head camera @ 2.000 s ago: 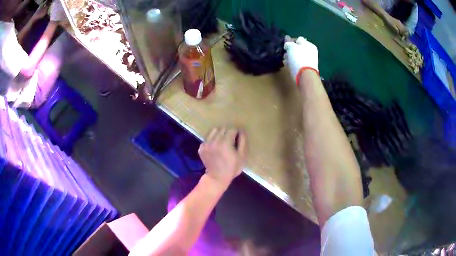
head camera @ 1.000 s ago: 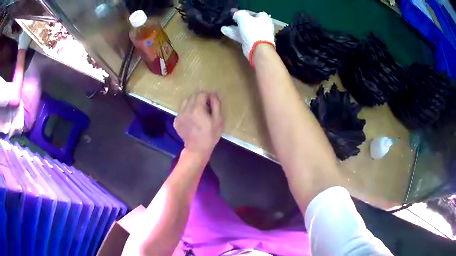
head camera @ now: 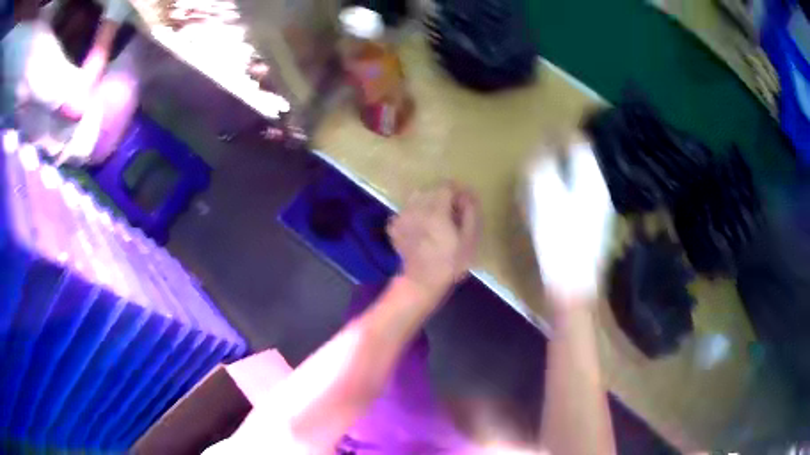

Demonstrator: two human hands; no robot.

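Observation:
The frame is blurred. My left hand [head camera: 435, 229], bare, is curled at the front edge of the tan bench [head camera: 480, 133]; whether it holds anything cannot be told. My right hand [head camera: 570, 218], in a white knitted glove, is over the bench to its right, its fingers smeared by motion. A black cluster [head camera: 480, 44] lies at the back of the bench, apart from both hands. More black clusters [head camera: 653, 293] lie to the right of my gloved hand. A small white squeeze bottle [head camera: 711, 350] lies near them.
A drink bottle [head camera: 377, 80] stands at the bench's left end. A green belt [head camera: 586, 40] runs behind. Blue-purple stacked trays [head camera: 107, 329], a cardboard box [head camera: 209, 404], a stool [head camera: 155, 178] and a shallow blue tray [head camera: 333, 218] are at left. Another person [head camera: 67, 89] is at upper left.
My gloved right hand has left the back black cluster and come nearer to me, beside my left hand. My left hand stays curled at the bench edge. The camera view has shifted.

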